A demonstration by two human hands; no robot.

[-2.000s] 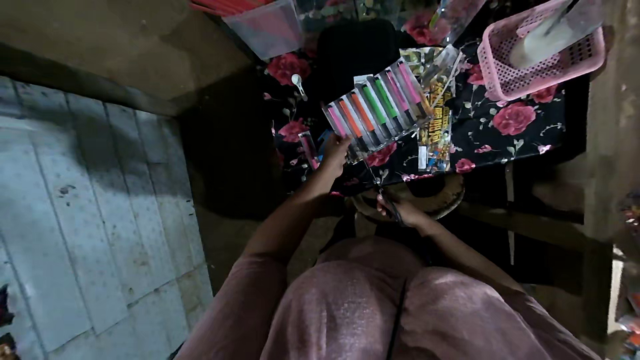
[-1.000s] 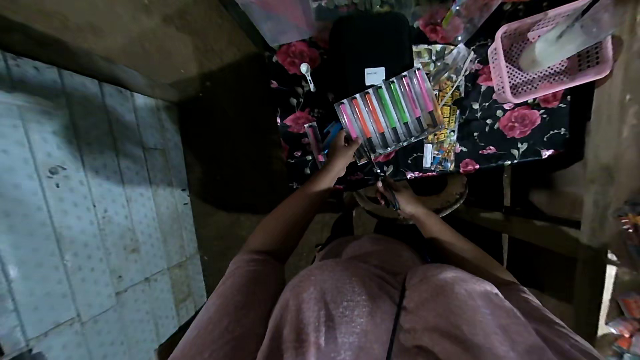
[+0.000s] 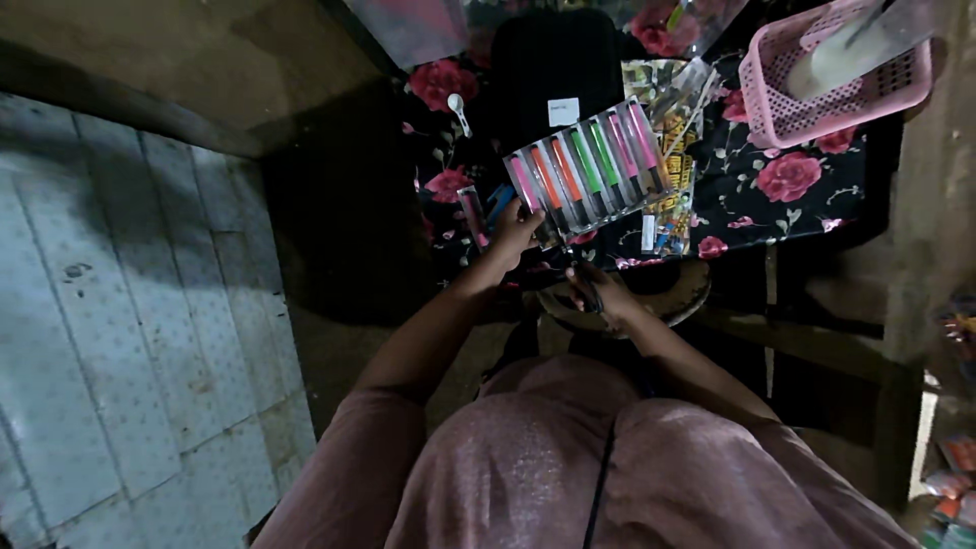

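Observation:
A clear plastic strip of compartments [image 3: 589,166] holds several pink, orange and green items with black ends, kind not certain. My left hand [image 3: 518,232] grips its lower left corner. In my right hand [image 3: 592,288] are dark-handled scissors [image 3: 577,268], their blades pointing up to the strip's lower edge beside my left fingers. One separate pink item in a clear sleeve [image 3: 473,216] lies left of my left hand, near a blue object [image 3: 499,201] partly hidden by it.
The floral black tablecloth [image 3: 789,177] bears a black case [image 3: 557,61], a white plastic spoon [image 3: 459,113], a printed plastic packet [image 3: 671,206] and a pink basket [image 3: 839,122] with a bag of pale contents. A round stool seat [image 3: 690,297] stands below the table edge.
Both hands stay close together at the lower left end of the strip, the left still holding it and the right still holding the scissors. The view has shifted slightly.

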